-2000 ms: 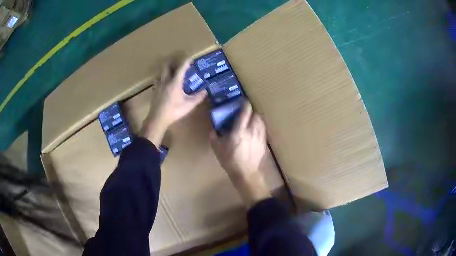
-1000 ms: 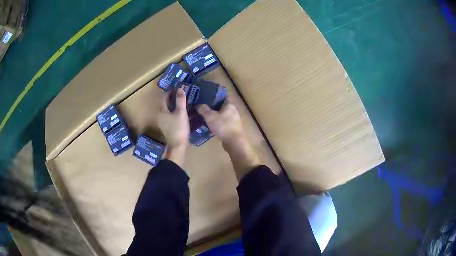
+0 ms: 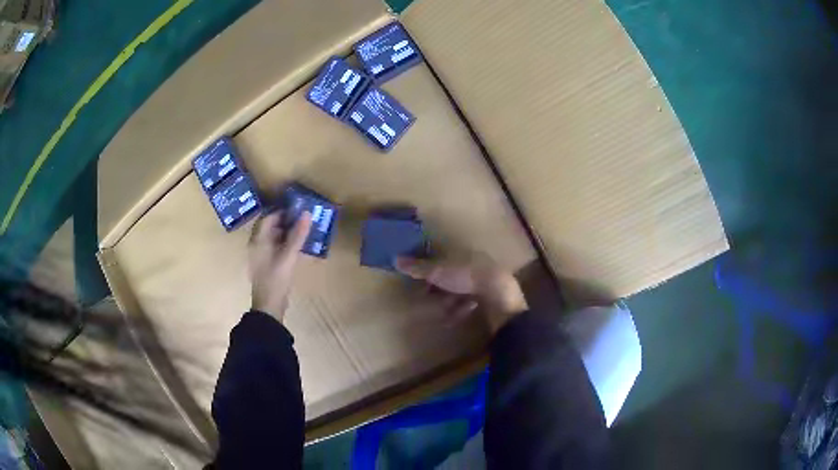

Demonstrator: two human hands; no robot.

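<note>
Dark square modules with white printed labels lie in a large brown carton. Three lie together near the upper corner, one of them a module at the top. Two lie in a row at the left. My left hand has its fingers on a labelled module near the middle. My right hand holds a dark module by its lower right edge, a plain face showing. Both hands are bare and slightly blurred.
The carton's wide flap is folded out at the right, another flap at the upper left. A blue plastic frame and a pale object are below the carton. The green floor has a yellow line.
The hands have moved apart and lower, away from the upper modules. My left hand is now at the module near the middle; my right hand is farther right with a plain dark face showing.
</note>
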